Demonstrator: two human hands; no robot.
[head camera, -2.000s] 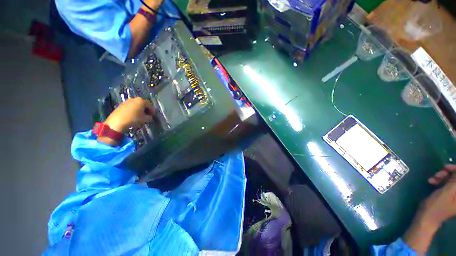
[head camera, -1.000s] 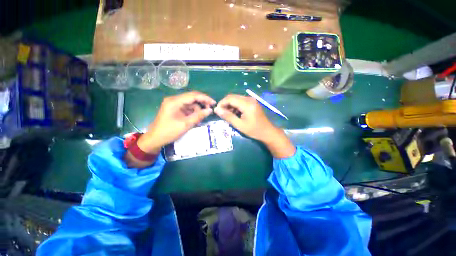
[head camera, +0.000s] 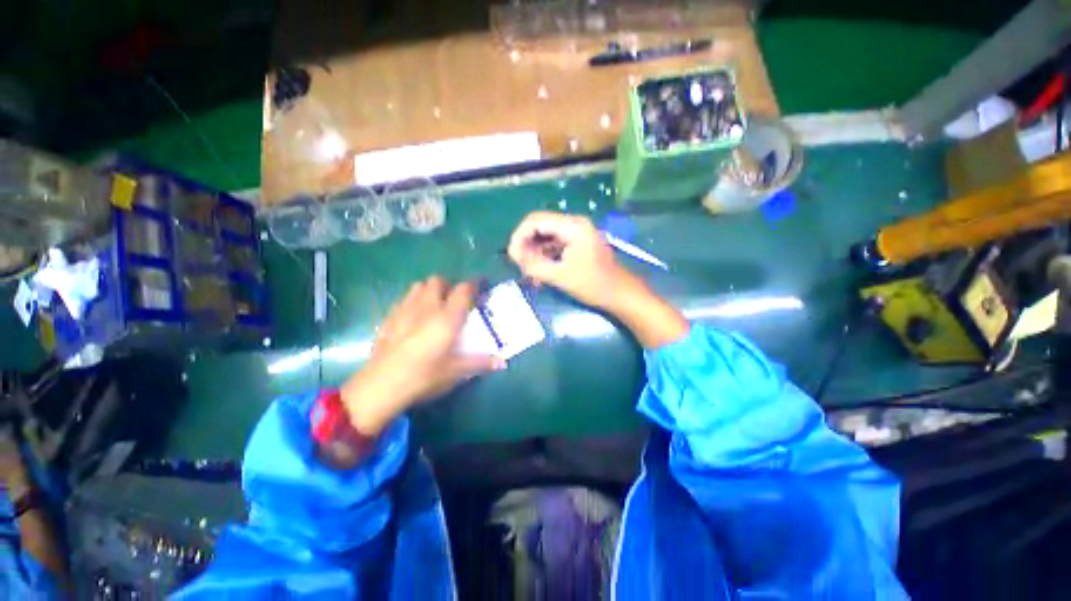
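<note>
The phone assembly (head camera: 514, 321) lies white side up on the green mat in front of me. My left hand (head camera: 423, 340) covers its left part, with the thumb on the near edge and the fingers at the far edge. My right hand (head camera: 564, 256) is curled just above and behind the phone's right end. Small dark parts (head camera: 545, 244) show in its curled fingers; their exact kind is too small to tell.
Three clear screw cups (head camera: 358, 215) stand at the left rear. A green parts box (head camera: 675, 141) and clear round tub (head camera: 758, 170) stand behind right. A pale pointed stick (head camera: 635, 250), yellow-orange screwdriver (head camera: 981, 217) and black-yellow unit (head camera: 928, 319) lie right. A blue-framed bin (head camera: 188, 252) stands left.
My hands have parted from fingertip contact above the phone. My left hand has come down onto the phone; my right hand stays raised and curled. The view has shifted slightly.
</note>
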